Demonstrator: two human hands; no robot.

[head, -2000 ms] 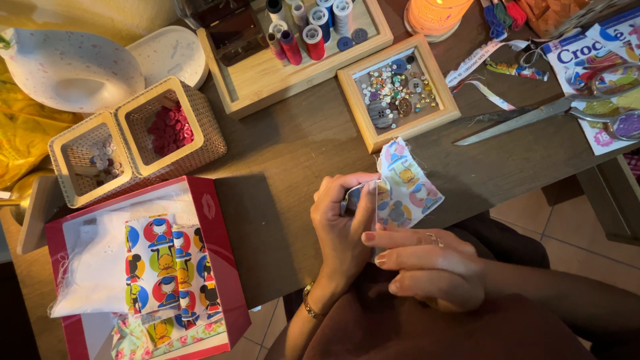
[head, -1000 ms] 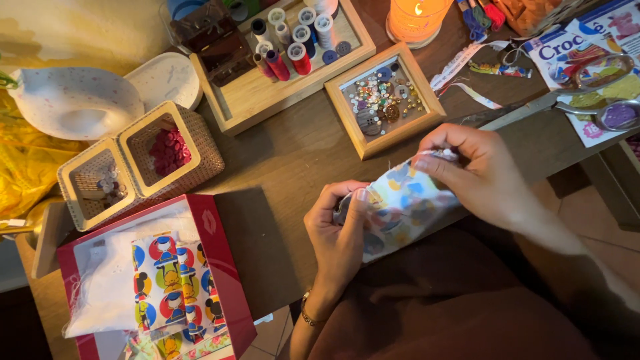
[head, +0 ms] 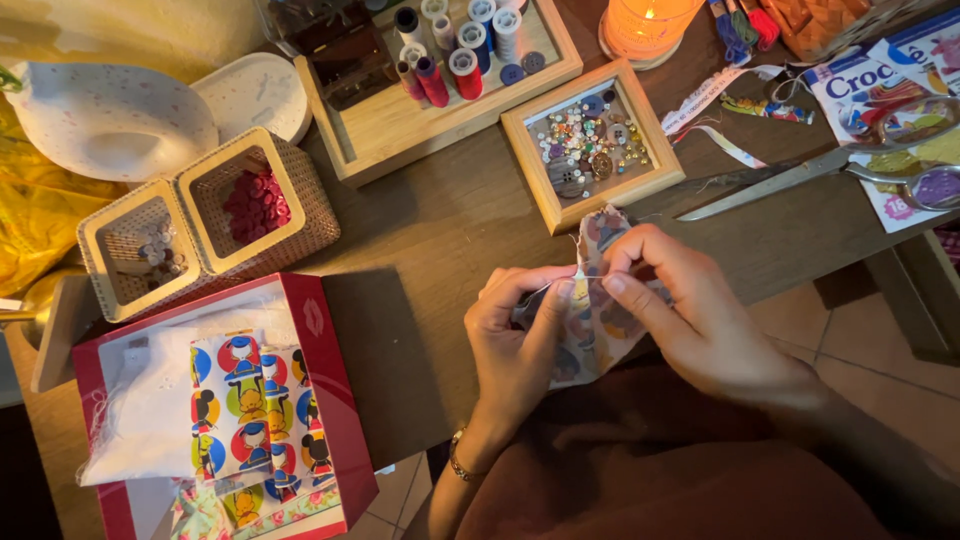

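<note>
A piece of cartoon-print fabric [head: 592,337] hangs between my two hands over the front edge of the wooden table. My left hand [head: 517,330] pinches its top edge between thumb and forefinger, with thread at the fingertips. Right of it, my right hand [head: 675,307] has thumb and forefinger pinched together on a thin strand, which stretches across to the left fingertips. Whether a needle is on the strand cannot be told. The fabric's upper corner reaches the wooden frame box of buttons and beads [head: 667,180]. Large scissors [head: 765,184] lie to the right.
A red box [head: 337,405] with folded fabrics stands at the left, below woven baskets [head: 322,202] of buttons. Behind are a wooden tray [head: 450,131] with thread spools, a lit candle [head: 645,30] and a white ring-shaped vase [head: 112,112]. A crochet magazine [head: 840,90] lies under the scissors' handles.
The right hand has moved down and left from the fabric's far end, close to the left hand. The fabric, stretched between both hands a second ago, now hangs down, and a strand shows between the fingertips.
</note>
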